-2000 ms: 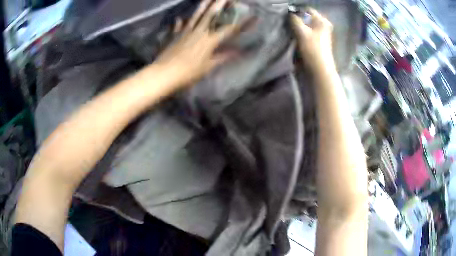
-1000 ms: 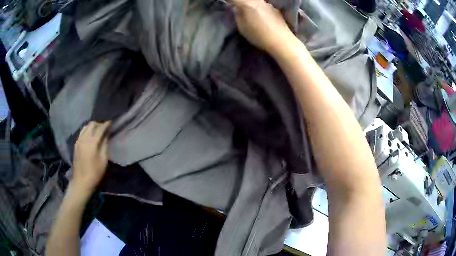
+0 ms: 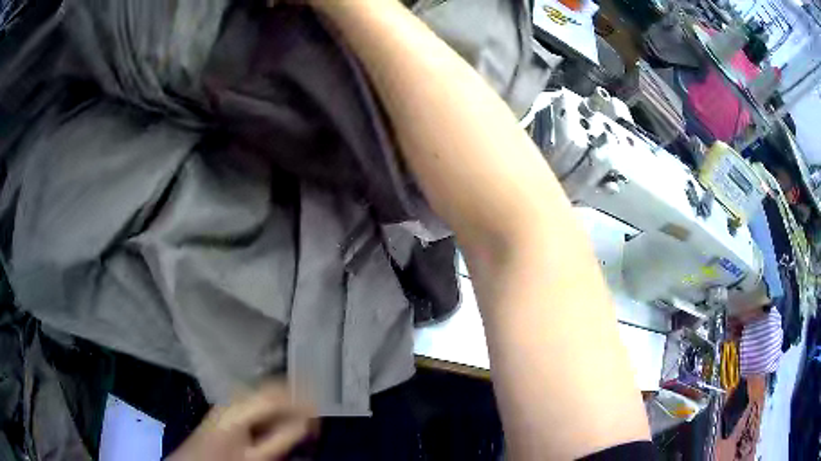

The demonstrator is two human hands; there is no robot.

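A large heap of grey-brown garments [image 3: 216, 243] fills the left and middle of the view, with paler taupe panels in front and darker cloth [image 3: 297, 99] folded above. A flat grey strip with stitched lines [image 3: 320, 315] hangs at the heap's lower edge. My left hand [image 3: 257, 423] is at the bottom, blurred, with curled fingers close to that lower edge; whether it grips the cloth is unclear. My right forearm reaches up across the heap. My right hand [image 3: 315, 3] is at the top edge, mostly cut off, its fingers hidden.
A white sewing machine [image 3: 657, 194] stands right of my right arm on a white table [image 3: 450, 347]. Yellow-handled scissors [image 3: 730, 365] lie at the lower right. A white sheet [image 3: 130, 432] is at the lower left. More grey garments [image 3: 54, 387] lie at the left edge. Pink cloth [image 3: 720, 103] shows farther back.
The view has swung right, showing more of the sewing machine. My left hand has moved from the heap's left side to its lower edge. My right hand has gone mostly past the top edge.
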